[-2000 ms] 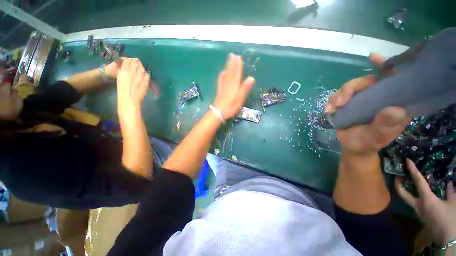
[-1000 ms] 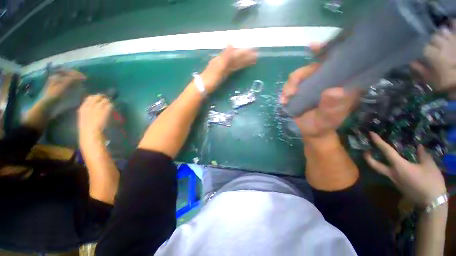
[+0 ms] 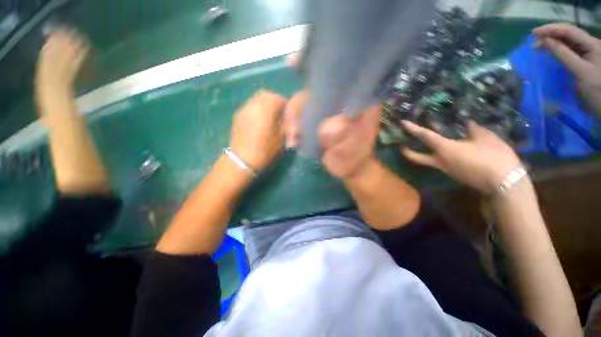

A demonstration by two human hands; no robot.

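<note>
My right hand (image 3: 346, 141) is wrapped around the lower end of the large grey power tool (image 3: 362, 52), whose body rises to the top edge of the picture. My left hand (image 3: 257, 128) is curled close beside the tool's lower tip, over the green bench (image 3: 198, 145). It is blurred, and whether it holds anything is hidden. A small silvery board (image 3: 149, 166) lies on the bench, left of my left hand. A tangled pile of boards (image 3: 448, 99) lies right of the tool.
Another person's hand (image 3: 471, 155) is at the pile's front edge, and another hand (image 3: 570, 49) is by the blue bin (image 3: 537, 99) at right. A neighbour's arm (image 3: 69, 131) reaches forward at left. A white rail (image 3: 198, 64) crosses behind, with a small piece (image 3: 215, 14) beyond it.
The view has swung right, bringing the blue bin into view. My left hand has moved back from near the rail to the tool's tip and curled. The tool now stands more upright.
</note>
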